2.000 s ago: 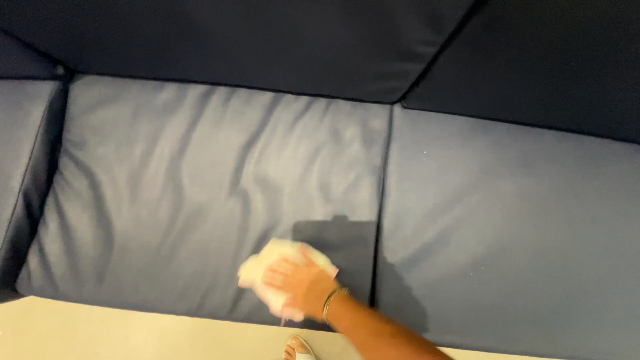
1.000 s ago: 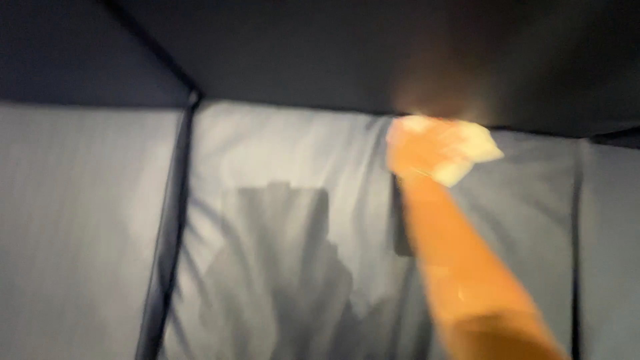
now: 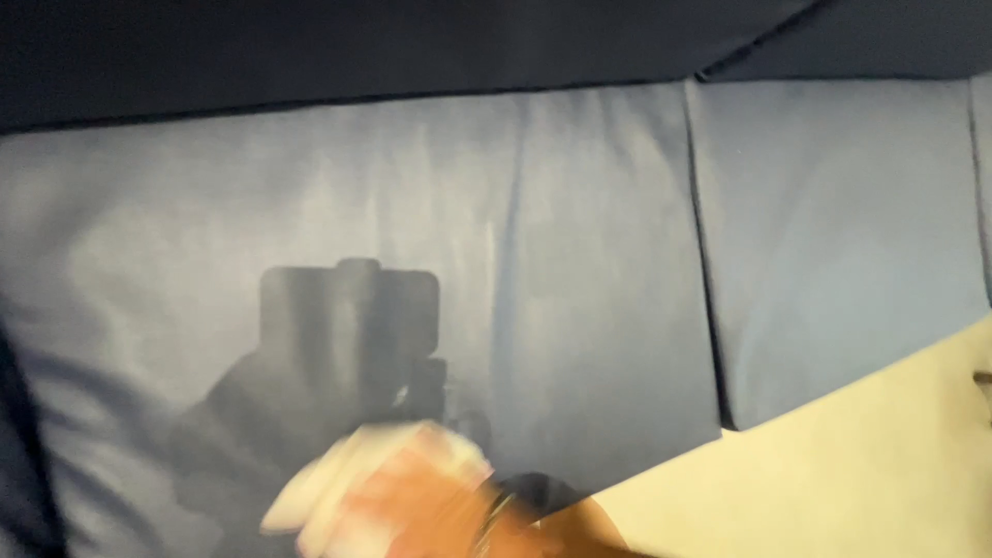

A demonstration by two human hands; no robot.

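My right hand (image 3: 418, 496), blurred, is at the bottom of the view with a pale cloth (image 3: 333, 480) bunched under its fingers. It lies over the front part of a grey-blue sofa seat cushion (image 3: 310, 201), which shows soft creases. A thin bracelet (image 3: 494, 521) circles the wrist. The shadow of a head and a boxy device falls on the cushion just beyond the hand. My left hand is out of the frame.
The dark sofa backrest (image 3: 349, 46) runs along the top. To the right, past a seam, lies another seat cushion (image 3: 837, 232). A pale floor (image 3: 814, 480) shows at the lower right, with a small dark object at the right edge.
The right hand with the cloth has moved from the seam between seat and backrest to the front part of the seat. The view has shifted a good deal.
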